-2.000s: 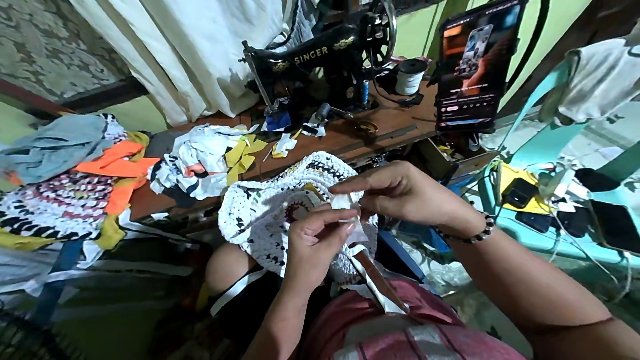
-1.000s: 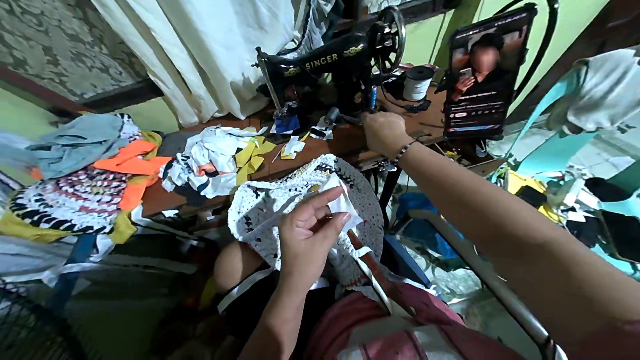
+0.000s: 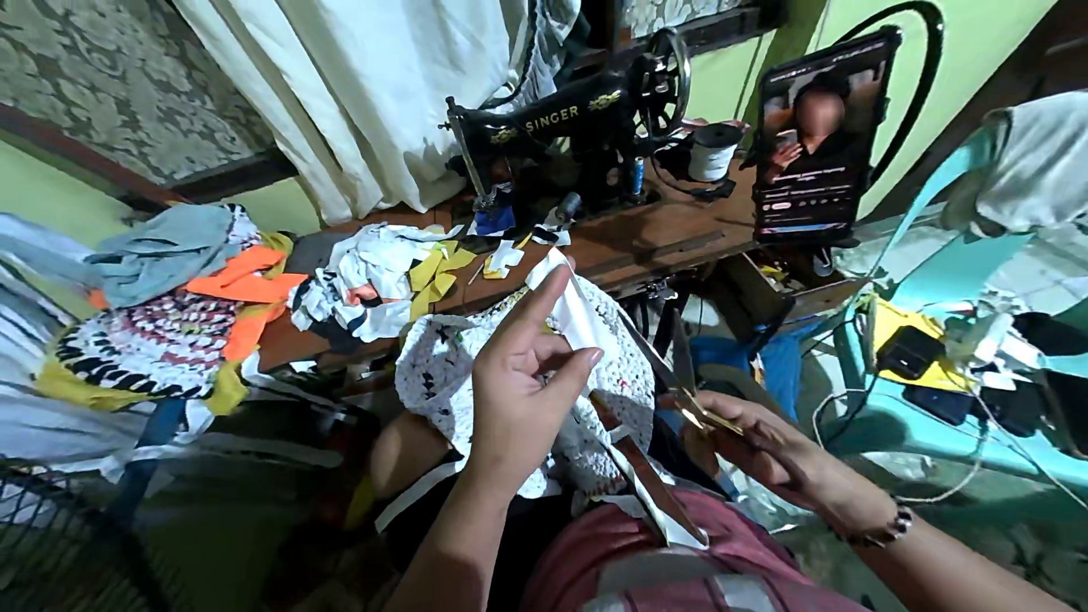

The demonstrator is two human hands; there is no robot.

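Observation:
My left hand (image 3: 531, 382) pinches a white fabric strip (image 3: 580, 319) between index finger and thumb, above the lap. My right hand (image 3: 756, 446) holds a pair of scissors (image 3: 680, 374) by its gold-coloured handles, blades parted and pointing up, right of the strip. Across my lap lies a round white crocheted or braided fabric piece (image 3: 438, 361) with dark flecks. A length of white strip runs down over the lap beside a brown strap-like piece (image 3: 650, 484).
A black Singer sewing machine (image 3: 552, 123) stands on the wooden table (image 3: 629, 255) with fabric scraps (image 3: 365, 272) and a thread spool (image 3: 712, 157). A phone (image 3: 816, 144) is mounted at right, above an open drawer (image 3: 790, 289). A turquoise chair (image 3: 901, 425) holds devices and cables. A fan (image 3: 59, 544) is at lower left.
My right hand, on the strip two seconds ago and then reaching to the table by the sewing machine, is back near my lap with scissors. My left hand keeps hold of the white strip.

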